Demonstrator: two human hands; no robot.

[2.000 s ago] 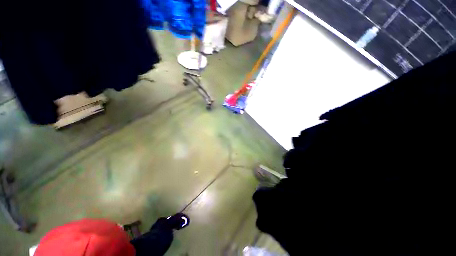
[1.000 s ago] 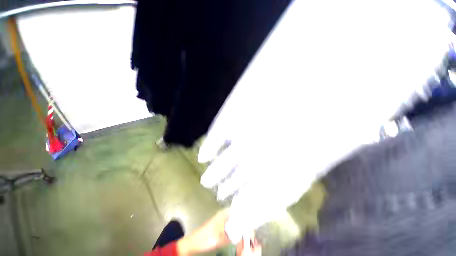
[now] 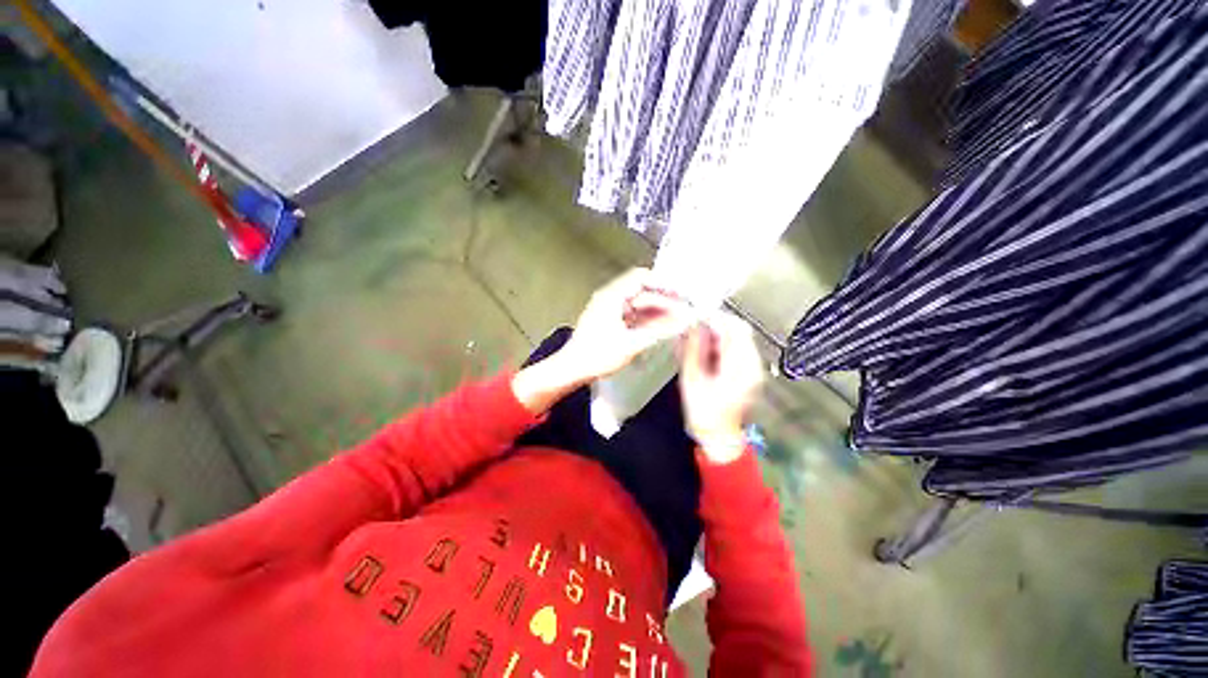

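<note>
A light striped garment (image 3: 755, 133) hangs at top centre, its right part washed out to white. My left hand (image 3: 616, 325) and my right hand (image 3: 722, 378) meet at its lower end, in front of my body. The left fingers are bent around the bottom edge of the cloth. The right hand is close beside them at the same edge, its fingers curled. A small dark or reddish spot shows at the fingers of each hand; I cannot tell if it is a tool.
Dark striped garments (image 3: 1033, 291) hang at the right above a rack leg (image 3: 914, 530). A white panel (image 3: 278, 80), an orange handle (image 3: 113, 113) and a blue dustpan (image 3: 269, 228) are upper left. Black garments (image 3: 490, 40) hang at top. A rack leg (image 3: 199, 325) stands left.
The view has swung right and steadied. The light garment now hangs near top centre with its stripes visible. Both hands now show clearly together at its lower end; dark striped garments now show sharply.
</note>
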